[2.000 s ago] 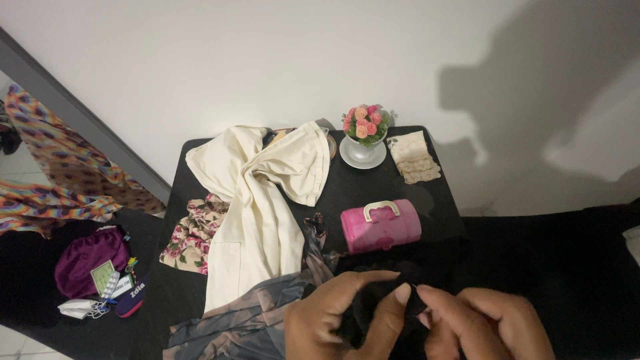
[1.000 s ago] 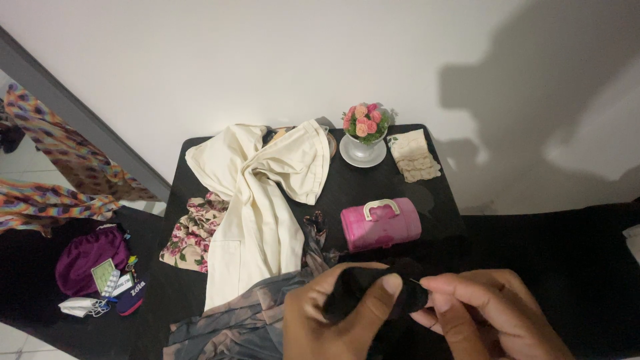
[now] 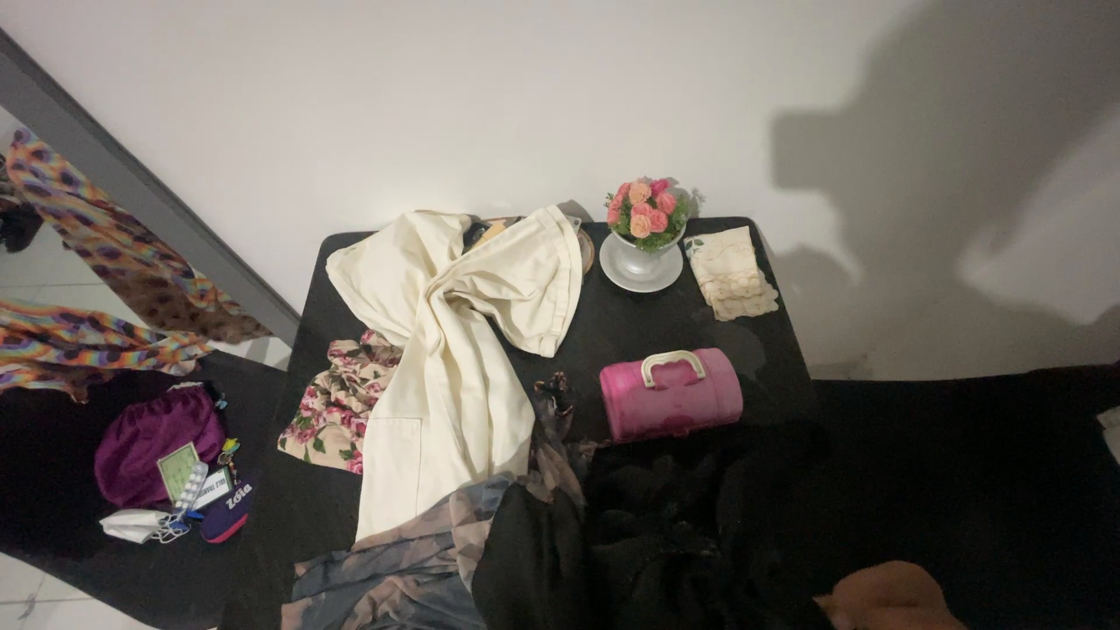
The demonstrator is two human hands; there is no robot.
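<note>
Part of my right hand [image 3: 888, 595] shows at the bottom edge, right of centre, beside black cloth [image 3: 647, 525]; its fingers are hidden, so whether it holds anything cannot be told. My left hand is out of view. The black cloth lies over the near part of the black table [image 3: 560, 346], below a pink case [image 3: 669, 394] with a cream handle. To its left, a grey and brown patterned cloth [image 3: 420, 560] overlaps the lower end of a cream garment [image 3: 455, 385]. A floral cloth [image 3: 341, 402] lies partly under the cream garment.
Artificial flowers [image 3: 647, 210] stand in a white cup on a saucer [image 3: 641, 271], beside a folded cream lace cloth [image 3: 733, 273]. On a dark surface at left are a purple pouch [image 3: 157, 442], a blister pack [image 3: 190, 486] and a white face mask [image 3: 136, 525]. Multicoloured fabric [image 3: 131, 254] hangs beyond.
Both hands were together at the bottom centre, pinching the black cloth. They have moved apart; the left has left the view and the right shows only at the bottom edge. The black cloth now hangs lower.
</note>
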